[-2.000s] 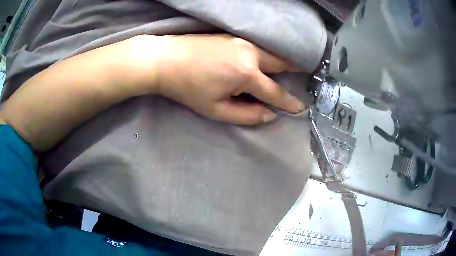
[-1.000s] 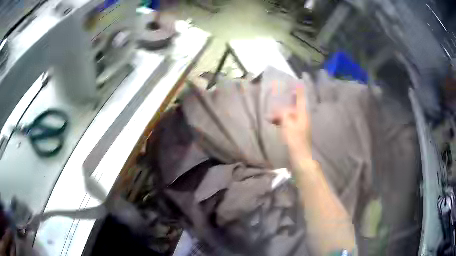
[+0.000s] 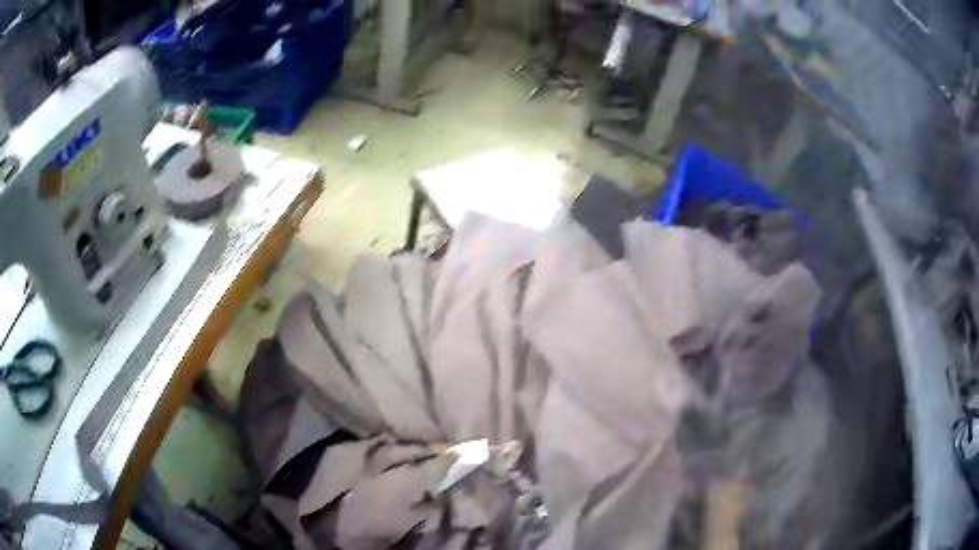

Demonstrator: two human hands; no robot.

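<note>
A large heap of grey-taupe fabric panels [image 3: 483, 322] lies in overlapping folds before me, with darker pieces at its lower left. A small white piece [image 3: 464, 462] lies on it. A blurred, skin-coloured part of my right hand or forearm [image 3: 728, 516] shows at the bottom right over the fabric; its fingers cannot be made out. My left hand is out of the picture. A grey-taupe strip [image 3: 134, 349] runs along the sewing table and loops near its front edge.
The white sewing machine [image 3: 75, 183] stands at left, with green-handled scissors [image 3: 30, 376] and a tape roll [image 3: 199, 183] on its table. Blue bins stand at the back left [image 3: 301, 75] and behind the heap [image 3: 703, 183]. A bright white-topped stand [image 3: 494, 183] is beyond the fabric.
The view has swung from the needle area to the fabric heap at the right. My right hand, over the heap one second ago, is now mostly out of sight or blurred at the bottom.
</note>
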